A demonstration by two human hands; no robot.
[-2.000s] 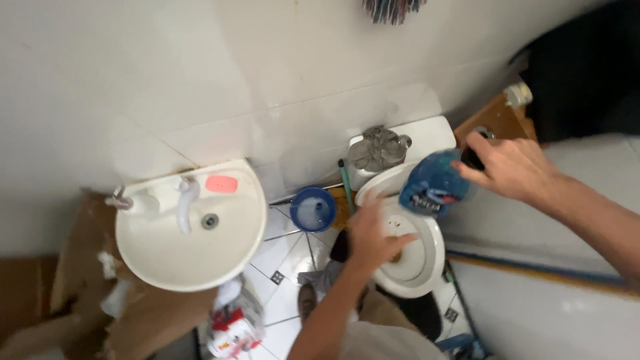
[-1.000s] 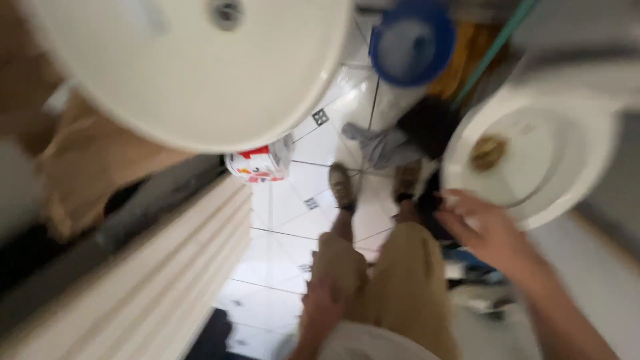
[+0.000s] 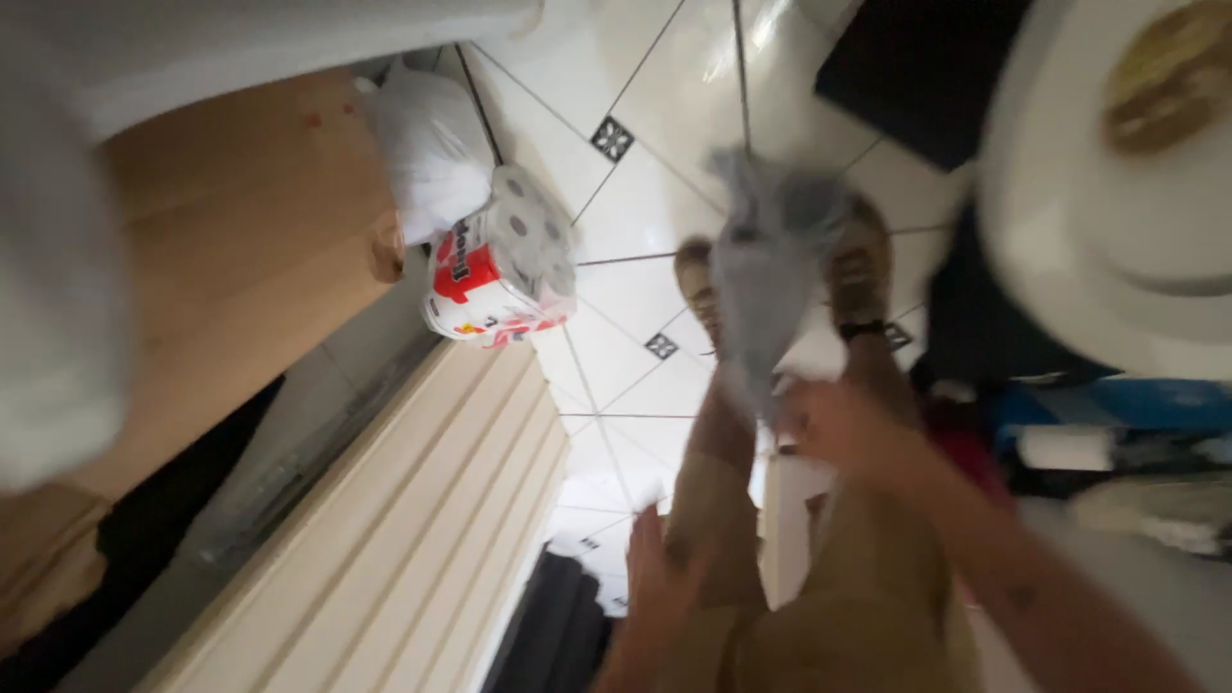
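Observation:
A grey cloth [image 3: 770, 260] hangs, blurred, from my right hand [image 3: 833, 423], whose fingers close on its lower end in the view, between my shoes. My left hand [image 3: 664, 568] is beside my left leg, its fingers raised and apart, with nothing seen in it. To the right is the white toilet bowl [image 3: 1030, 192] with brownish matter inside. A plastic-wrapped pack of toilet paper rolls [image 3: 510, 260] stands on the tiled floor at the left of my feet.
A white plastic bag [image 3: 433, 144] and a cardboard box [image 3: 250, 221] lie under the washbasin [image 3: 289, 38]. A cream folding door [image 3: 385, 529] runs along the lower left. A dark mat [image 3: 924, 77] and several items, one blue [image 3: 1116, 409], surround the toilet.
My right hand held a bottle of blue liquid two seconds ago; now it has the grey cloth, which lay on the floor one second ago. The view has tilted down to the floor.

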